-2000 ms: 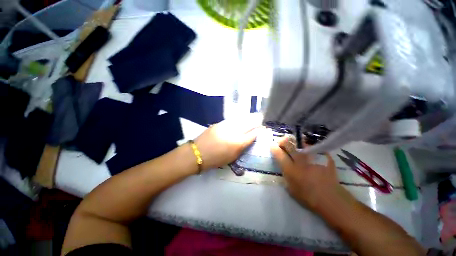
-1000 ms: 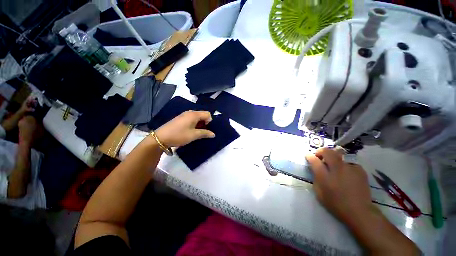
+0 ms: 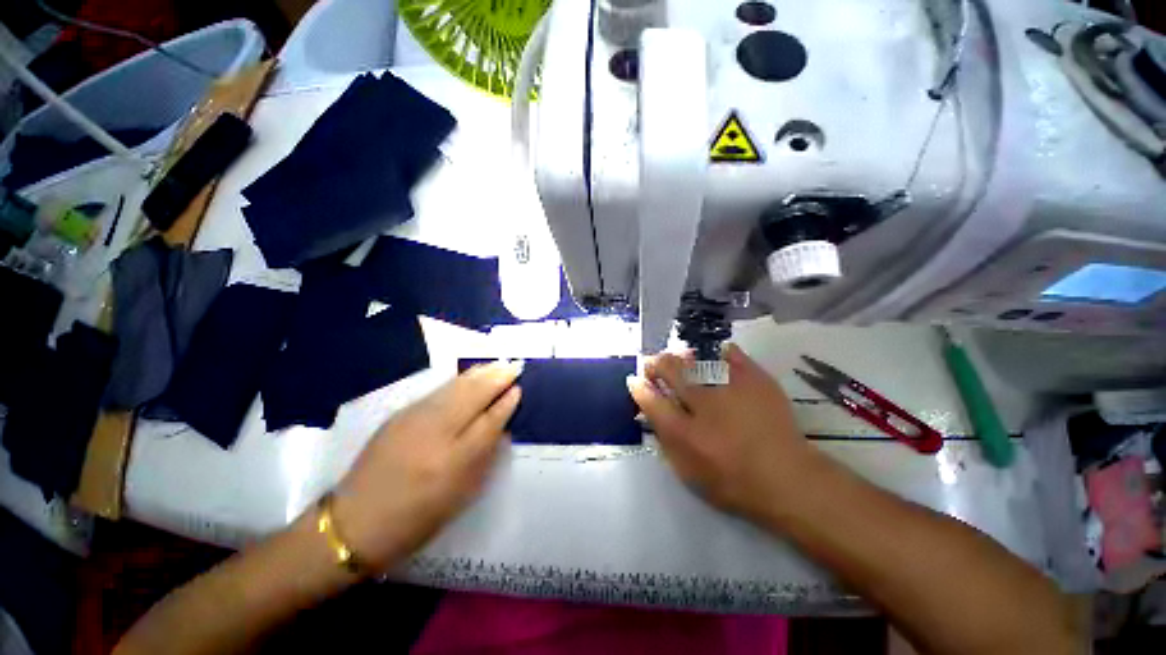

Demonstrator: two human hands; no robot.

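A dark navy fabric piece (image 3: pixel 575 401) lies flat on the white table in front of the sewing machine head (image 3: pixel 754 166). My left hand (image 3: pixel 441 448) has its fingertips on the piece's left end. My right hand (image 3: pixel 722 429) has its fingertips on its right end, below the machine head. The needle area is bright with glare and partly hidden by the head. More navy pieces (image 3: pixel 345 339) lie spread to the left, with a stack of them (image 3: pixel 345 166) behind.
Red-handled snips (image 3: pixel 876 407) and a green-handled tool (image 3: pixel 978 399) lie right of my right hand. Grey pieces (image 3: pixel 160 320) and a black slab (image 3: pixel 198 170) lie far left by a brown board (image 3: pixel 105 461). A lime-green fan (image 3: pixel 480 39) and a pale blue bin (image 3: pixel 192 77) are behind.
My left hand has come from the loose pieces to the front of the machine. A navy piece now lies between both hands, where the metal plate showed before. The camera view has shifted.
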